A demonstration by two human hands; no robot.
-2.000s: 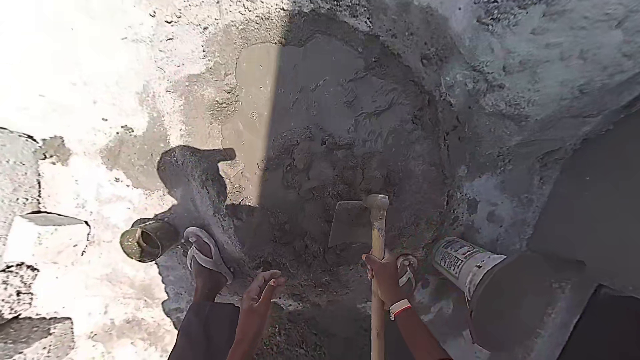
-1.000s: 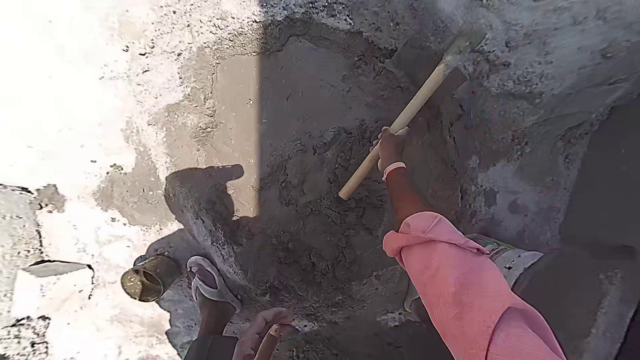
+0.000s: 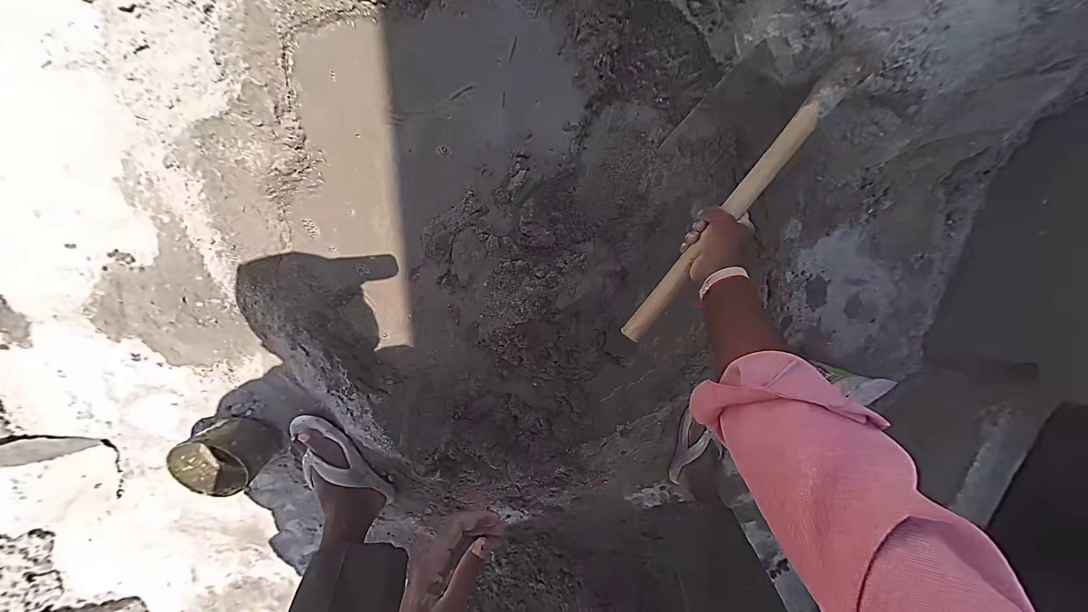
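My right hand (image 3: 721, 242) grips the pale wooden handle (image 3: 773, 161) of a hoe, with a cord and a pale band round the wrist. The hoe's blade (image 3: 735, 102) lies at the upper right, in shade against the edge of the wet mortar (image 3: 535, 272); its outline is faint. Low in the view, near my feet, my left hand (image 3: 455, 557) hangs with fingers partly curled and nothing seen in it. Lumpy mortar lies in the middle, with smooth wet slurry (image 3: 344, 127) above it, partly sunlit.
A small metal can (image 3: 223, 456) lies beside my sandalled left foot (image 3: 340, 459). My right foot (image 3: 697, 450) stands by the pink sleeve (image 3: 833, 476), which partly covers a bucket (image 3: 858, 387). A dark slab-like surface (image 3: 1011, 255) is at the right, and a broken edge of masonry at the far left.
Two seconds ago the hoe stood upright over the mortar near my feet; my right hand has since swung it to the upper right. My left hand stays low.
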